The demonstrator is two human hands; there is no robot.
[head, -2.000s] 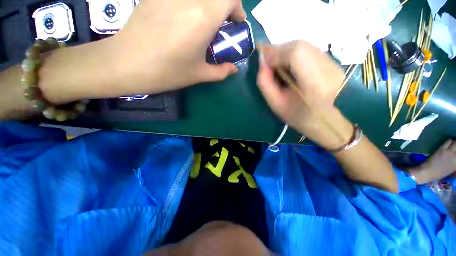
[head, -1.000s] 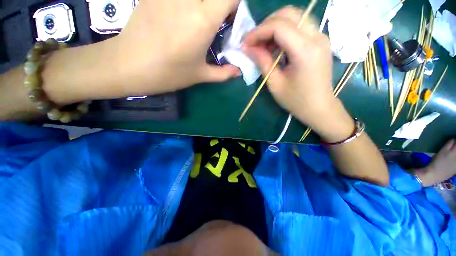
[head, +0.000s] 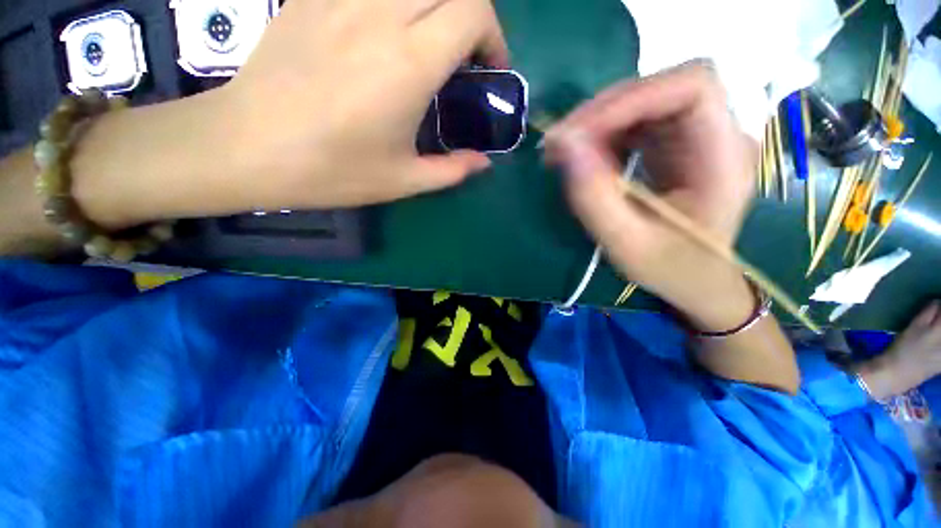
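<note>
A smartwatch body [head: 482, 111] with a dark glass face and silver rim lies face up over the green mat. My left hand [head: 346, 108] holds it between thumb and fingers at its left side. My right hand [head: 666, 170] is blurred and grips a thin bamboo stick [head: 676, 215] like a pencil. The stick's near tip points at the watch's right edge; whether it touches cannot be told. Its other end passes over my right wrist. The watch's left part is hidden by my left hand.
A black foam tray [head: 346, 235] with white-backed watches [head: 103, 52] is at left. White wipes [head: 743, 41], loose sticks [head: 815, 222], a blue rod [head: 797, 134], a small round vessel [head: 854, 134] and orange bits [head: 855, 219] are at right. Another person's hand [head: 913, 345] shows far right.
The wipe that was over the watch a second ago is off it, and the dark face shows. The stick has swung round towards the watch's right edge. The lit mark seen earlier is gone.
</note>
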